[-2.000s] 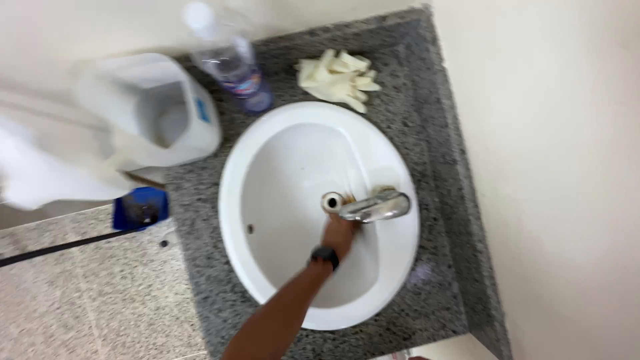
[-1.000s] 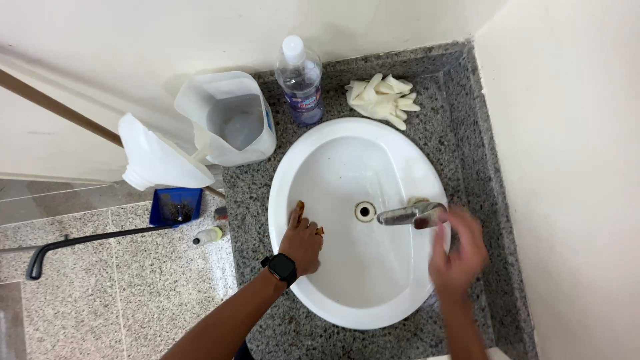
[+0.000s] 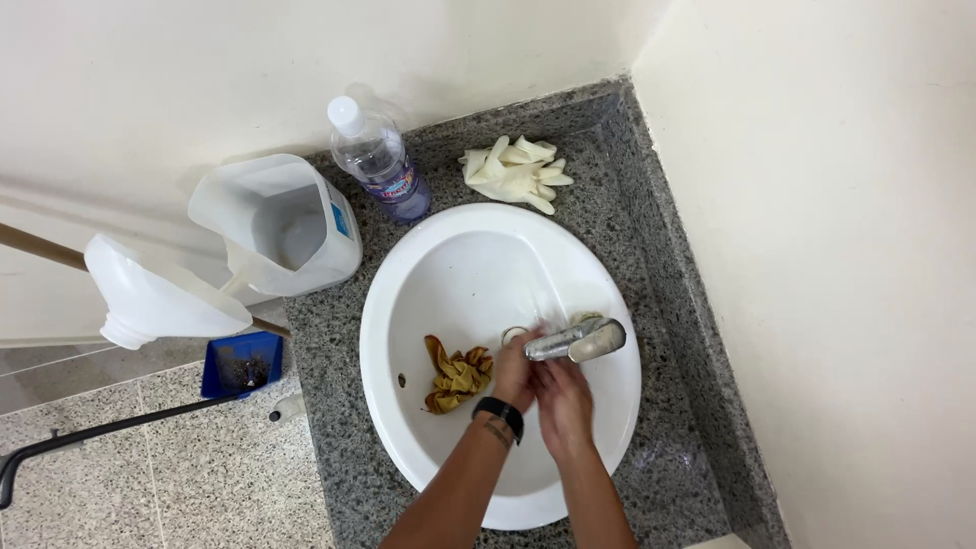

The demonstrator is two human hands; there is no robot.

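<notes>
Both of my hands are together in the white oval washbasin [image 3: 381,305], under the chrome faucet [image 3: 576,341]. My left hand [image 3: 517,371], with a black band on its wrist, touches my right hand [image 3: 562,396]; fingers of both are partly hidden by the spout and blurred. I see nothing held in either hand. A crumpled yellow-brown cloth [image 3: 457,377] lies in the basin, left of my left hand. The drain [image 3: 515,334] shows partly beside my left hand's fingers.
On the granite counter [image 3: 335,412] behind the basin are pale rubber gloves [image 3: 515,171], a clear plastic bottle [image 3: 381,168] with purple liquid and a cut-open plastic jug [image 3: 278,221]. A white cut jug top [image 3: 160,297] is at the left, above a blue dustpan [image 3: 242,364].
The left hand has let go of the cloth, which now lies in the basin, and moved right. The right hand has moved from beside the faucet handle to under the spout.
</notes>
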